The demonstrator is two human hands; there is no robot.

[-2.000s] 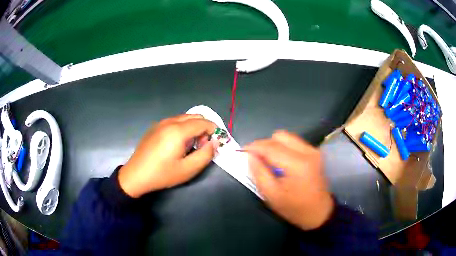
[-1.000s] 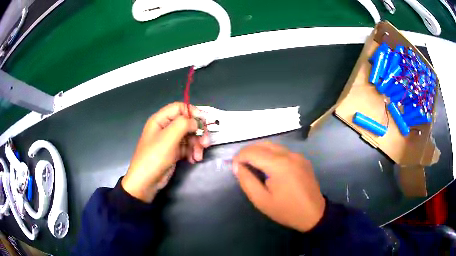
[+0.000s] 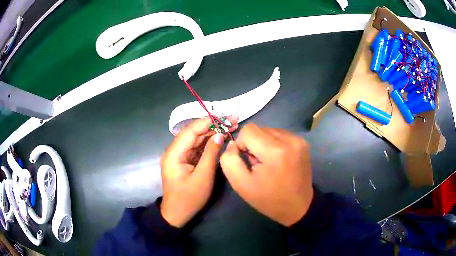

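My left hand (image 3: 192, 165) pinches a small green circuit board (image 3: 219, 125) with silver parts at its fingertips, over the open white housing half (image 3: 255, 101). My right hand (image 3: 272, 170) is close beside it, its fingertips closed on a thin dark red lead wire (image 3: 230, 136) at the board. What else the right hand's curled fingers hold is hidden. Red lead wires (image 3: 196, 96) run from the board up to the end of the white curved arm (image 3: 170, 20), which lies across the white edge strip onto the green belt.
An open cardboard box (image 3: 351, 85) of blue battery cells (image 3: 380, 52) stands at the right. White curved units (image 3: 62, 185) lie piled at the left. A grey metal bracket (image 3: 25, 100) is at the left edge. Thin wire bits (image 3: 372, 184) lie below the box. The green conveyor (image 3: 280, 11) runs beyond the strip.
Both hands have come together at the board; the right hand was apart from it a second ago. The housing half has turned, its tail now pointing up right. The view has shifted.
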